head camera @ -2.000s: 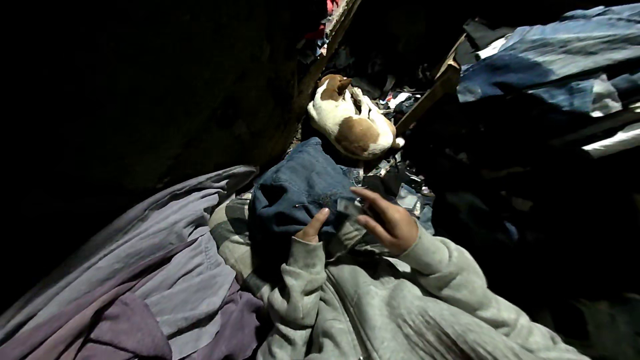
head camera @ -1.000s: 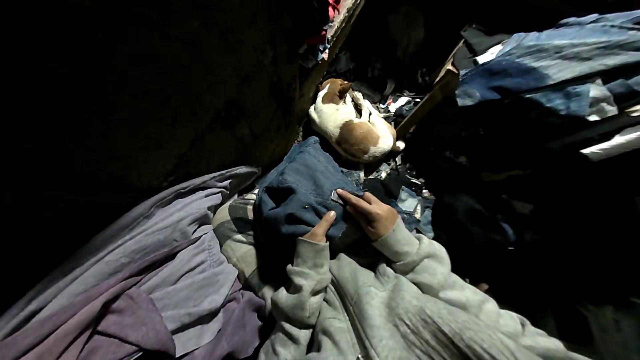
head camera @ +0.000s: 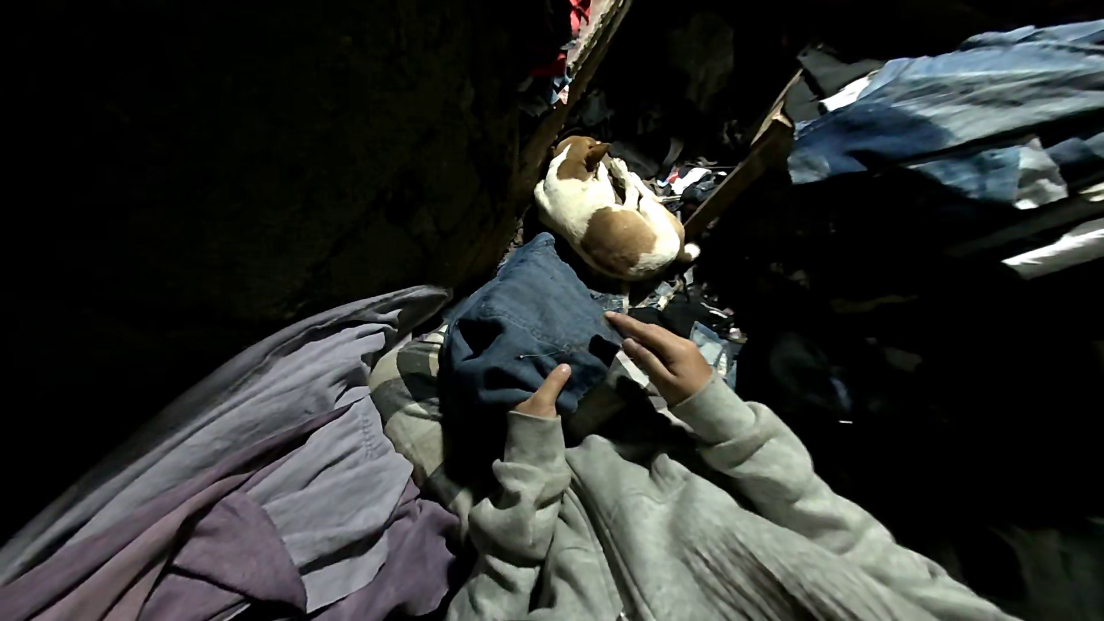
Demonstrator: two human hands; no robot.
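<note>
Blue denim cloth [head camera: 526,315] lies bunched over my lap, a loose pale thread on its surface. My left hand [head camera: 546,394] is at its lower edge, the thumb on top and the other fingers hidden, apparently under the fabric. At the right edge of the denim is my right hand [head camera: 662,354], its index finger stretched towards the cloth; whether it pinches any fabric I cannot tell. Both arms wear pale grey sleeves. Beneath the denim, a checked cloth [head camera: 410,405] shows on the left.
A brown and white dog [head camera: 608,211] lies curled just beyond the denim, among fabric scraps. Grey and purple cloths [head camera: 336,483] spread at the left. Jeans [head camera: 949,95] are piled at the upper right, beside a wooden board [head camera: 746,172]. Deep shadow hides much around.
My right hand has moved right from the denim's middle, where its fingers were together on the cloth a second ago. My left hand remains at the lower edge. The dog stays curled.
</note>
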